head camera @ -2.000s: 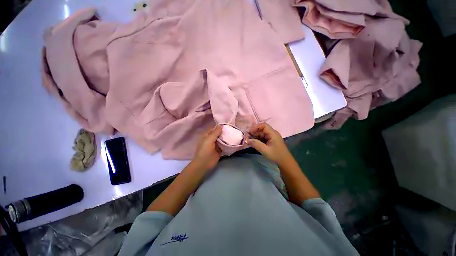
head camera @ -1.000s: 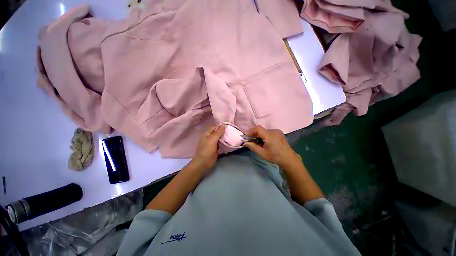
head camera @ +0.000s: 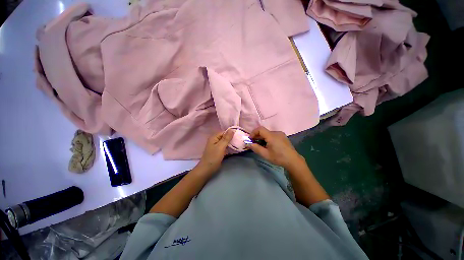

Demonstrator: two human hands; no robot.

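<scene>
A dusty-pink jacket (head camera: 188, 45) lies spread over the white table, its collar end to the left. One sleeve comes down toward me and its open cuff (head camera: 237, 139) faces up at the table's front edge. My left hand (head camera: 218, 149) pinches the left side of the cuff. My right hand (head camera: 273, 147) holds small dark snips (head camera: 253, 141) with a shiny tip at the right side of the cuff opening. Most of the snips is hidden in the fingers.
A pile of pink jackets (head camera: 379, 56) hangs over the table's right end. A black phone (head camera: 116, 161), a beige twisted cloth (head camera: 82, 152) and a black bottle (head camera: 48, 205) lie on the white table (head camera: 30, 122) at left. A pale bin (head camera: 432, 147) stands at right.
The snips have come into view in my right hand, and their tip now shows bright at the cuff opening. The jacket's left part has shifted slightly left in the picture.
</scene>
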